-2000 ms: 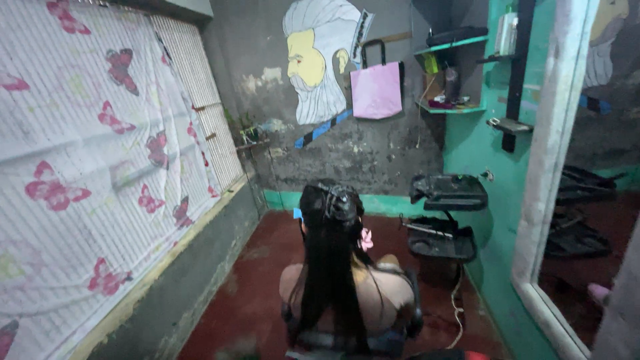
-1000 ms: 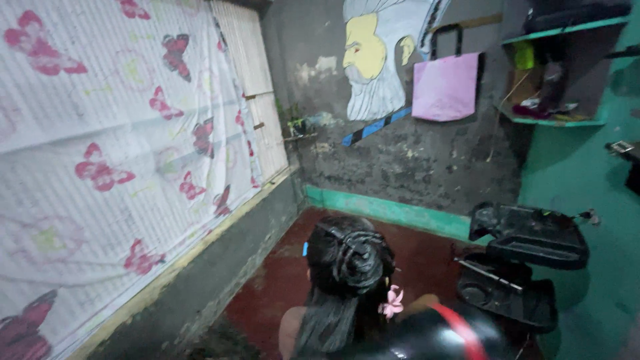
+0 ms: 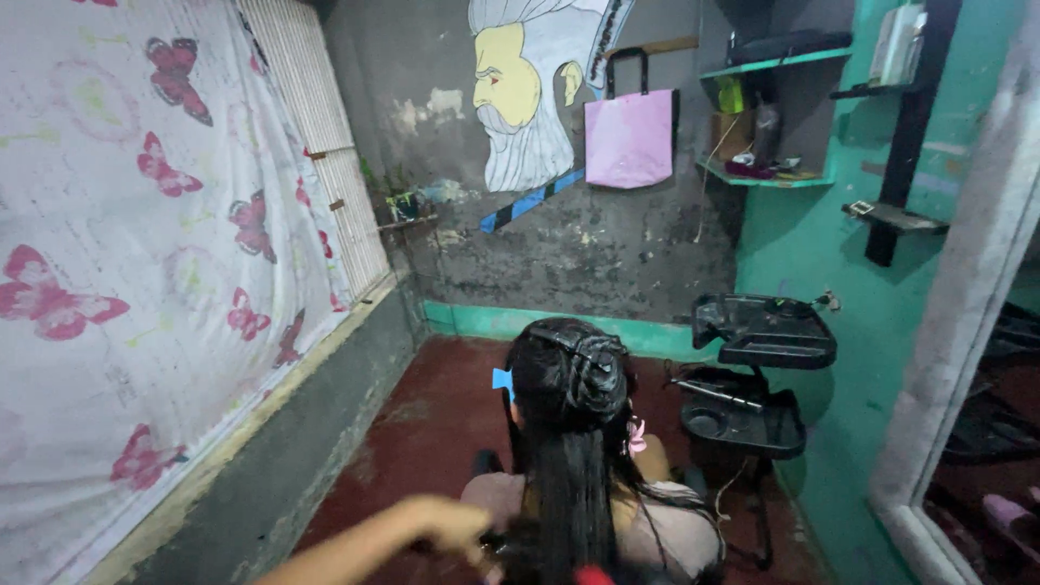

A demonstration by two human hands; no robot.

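A seated person with long dark hair (image 3: pixel 573 463) faces away at the lower middle, some hair coiled and pinned on top. A blue clip (image 3: pixel 503 379) sits at the left side of the head and a pink flower-shaped clip (image 3: pixel 635 436) at the right. My left hand (image 3: pixel 459 524) reaches in from the lower left, blurred, beside the hanging hair; its fingers are at something dark that cannot be made out. My right hand is outside the view. A red part of some object (image 3: pixel 593 576) shows at the bottom edge, in front of the hair.
A black two-tier trolley (image 3: pixel 743 422) with a metal tool on its lower tray stands right of the person. A framed mirror (image 3: pixel 918 431) is at the far right, a butterfly-print curtain (image 3: pixel 162 244) at the left. A pink bag (image 3: pixel 630 138) hangs on the back wall near shelves (image 3: pixel 776 180).
My left hand has come into view at the lower left. The black object with a red band, large at the lower right a second ago, now shows only a red part at the bottom edge.
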